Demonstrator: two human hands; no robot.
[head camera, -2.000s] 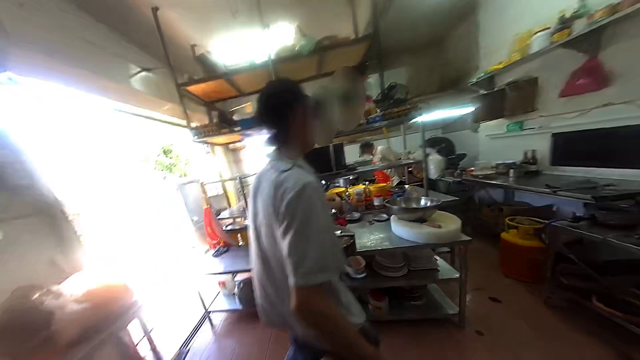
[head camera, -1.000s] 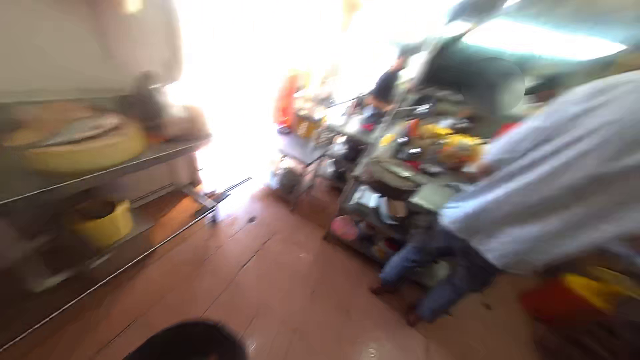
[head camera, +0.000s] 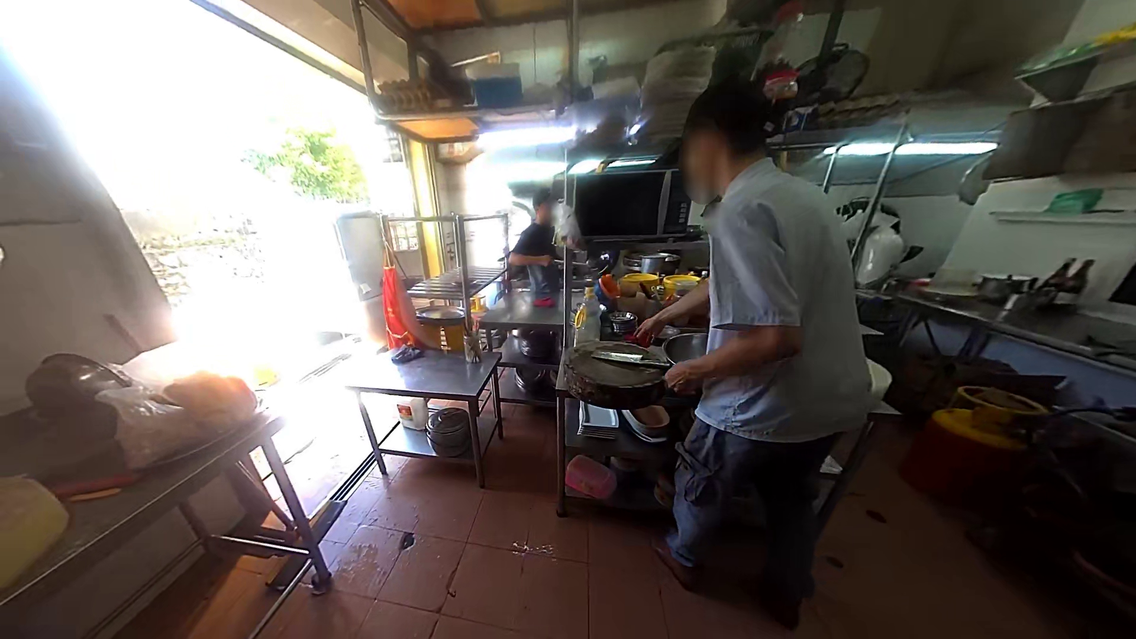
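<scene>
Neither my left hand nor my right hand shows in the head view. Ahead of me a person in a light grey shirt (head camera: 781, 293) stands at a metal work table. That person's one hand is at the near side of a round chopping block (head camera: 614, 373), and the other reaches over the table. On the block lies a cleaver (head camera: 632, 358). A metal bowl (head camera: 685, 348) is beside it, with a plastic bottle (head camera: 587, 318) behind the block.
A low steel table (head camera: 426, 377) stands left of the work table. Nearer on the left, another table (head camera: 177, 461) bears plastic bags (head camera: 151, 426). A second person (head camera: 535, 244) is farther back. At right are a red and yellow gas cylinder (head camera: 967, 444) and a counter (head camera: 1021, 324).
The view has swung strongly left and back. The person in the grey shirt, walking two seconds ago, now stands at the work table with one hand at the chopping block.
</scene>
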